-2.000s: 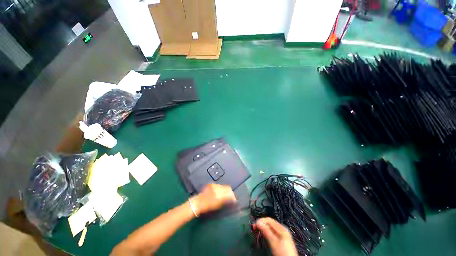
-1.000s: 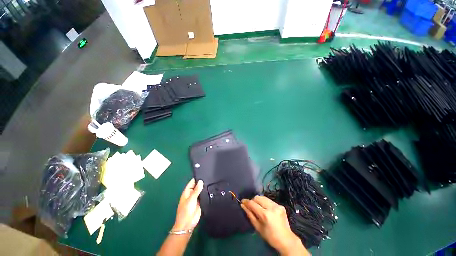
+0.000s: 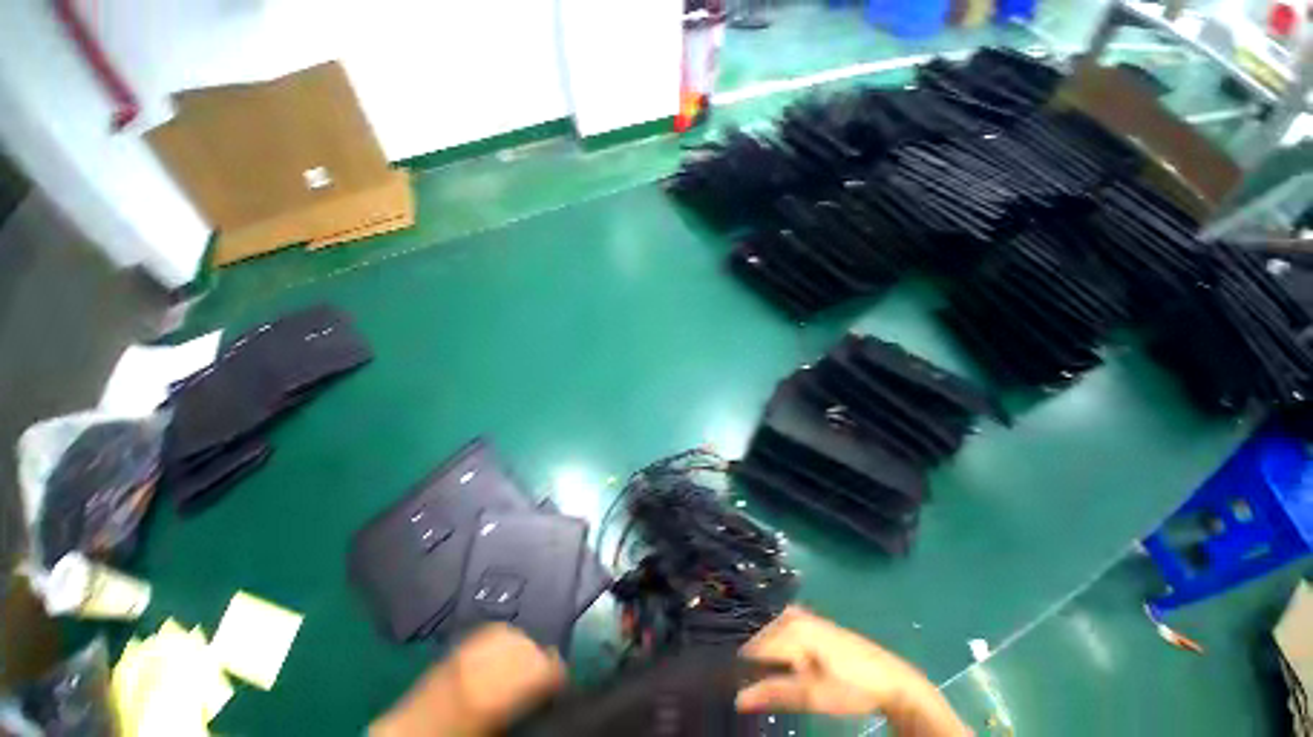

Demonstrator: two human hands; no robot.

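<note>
A dark, blurred black cover panel (image 3: 655, 703) is held at the bottom edge, partly cut off. My left hand (image 3: 497, 680) is blurred at its left end and grips it. My right hand (image 3: 828, 665) has its fingers on the panel's right end. Behind my hands lies a loose stack of flat black panels (image 3: 526, 564) with small outlined squares and bright dots. A tangled heap of black cords (image 3: 706, 540) lies right of the stack, its lower part hidden by the held panel. Whether a cord is in the held panel cannot be told.
A leaning row of black covers (image 3: 864, 432) stands right of the cords, with a large pile of covers (image 3: 979, 187) behind. At left are smaller black panels (image 3: 267, 382), yellow sheets (image 3: 256, 639), plastic bags (image 3: 98, 482) and a white cup (image 3: 98, 589). A blue stool (image 3: 1238, 526) stands at right.
The view has swung right. The panel under my hands has come up off the stack toward the bottom edge. The orange-tipped cord in my right hand no longer shows.
</note>
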